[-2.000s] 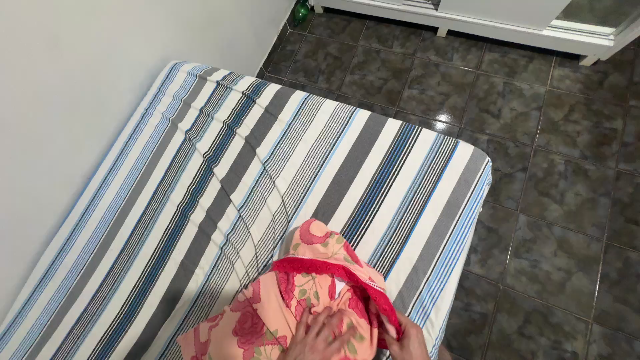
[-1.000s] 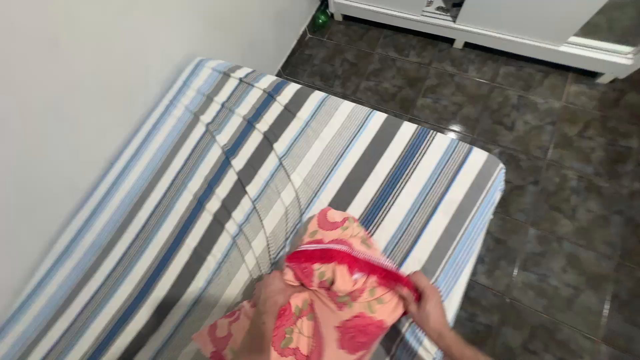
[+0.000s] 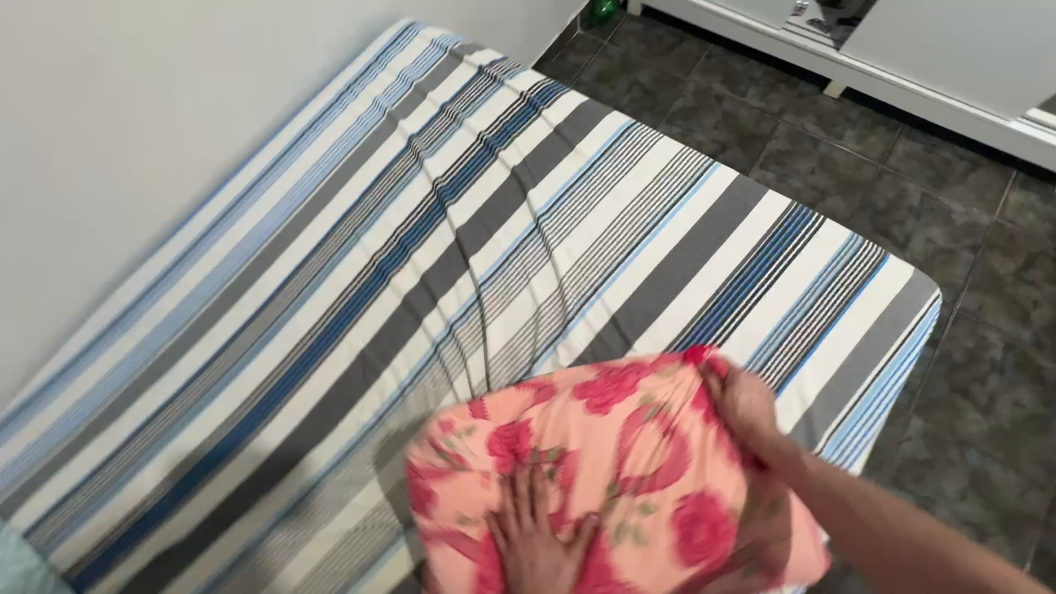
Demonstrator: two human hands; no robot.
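A peach-coloured cloth with red roses (image 3: 643,445) lies over the near part of the bed, spread fairly wide and a little blurred. My left hand (image 3: 536,528) rests flat on it with the fingers apart. At the cloth's upper right corner, by a bit of red trim, my right hand (image 3: 742,404) grips the edge. Beneath is a mattress with a striped sheet (image 3: 511,214) in blue, grey and white, wrinkled around its middle.
A pale wall (image 3: 148,107) runs along the bed's left side. Dark floor tiles (image 3: 949,412) lie to the right, and a white cabinet (image 3: 932,49) stands beyond the foot. A green glossy object (image 3: 604,10) is by the wall. Light blue fabric (image 3: 29,561) shows at lower left.
The floral cloth, bunched up before with its red trim across the middle, is now spread wider. My left hand has come to lie flat on top of it.
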